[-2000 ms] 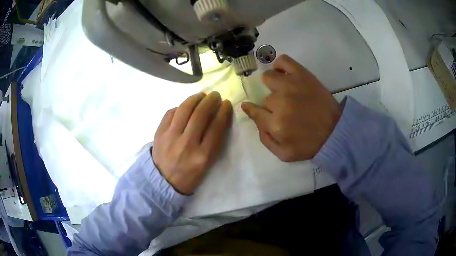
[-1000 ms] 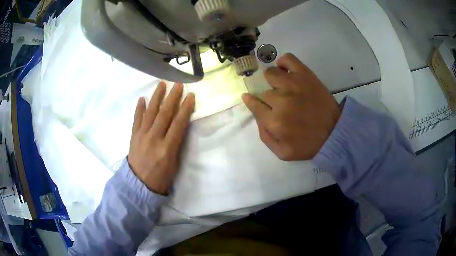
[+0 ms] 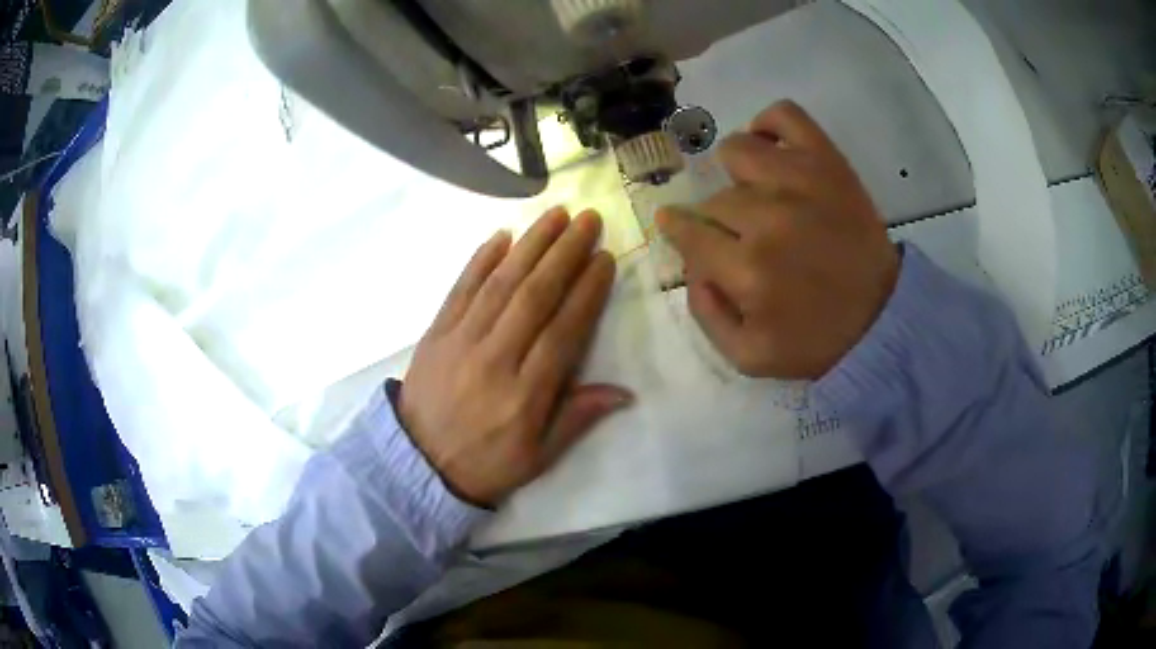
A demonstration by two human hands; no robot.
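The white fabric garment panel (image 3: 317, 254) spreads over the table and hangs to the left and towards the lap. My left hand (image 3: 513, 361) lies flat on it, fingers extended towards the needle area, thumb apart. My right hand (image 3: 792, 254) is at the cloth's right edge, fingers curled, its index fingertip down beside the lit seam. Whether it pinches cloth cannot be told. The industrial sewing machine head (image 3: 418, 95) fills the top, with a ribbed knob (image 3: 650, 155) above the fingertips. Yellow light falls on the cloth there. The needle and presser foot are mostly hidden.
A curved white strip (image 3: 1008, 152) lies on the table right of the machine. Ruler markings (image 3: 1100, 314) run along the table's right front. A tan block (image 3: 1128, 171) is at the far right edge. A blue bin (image 3: 95, 469) stands left, under the cloth.
My left hand has moved right, back near the needle area. My right hand has shifted slightly up and right. The cloth under them has shifted, and the machine head appears slightly further right in view.
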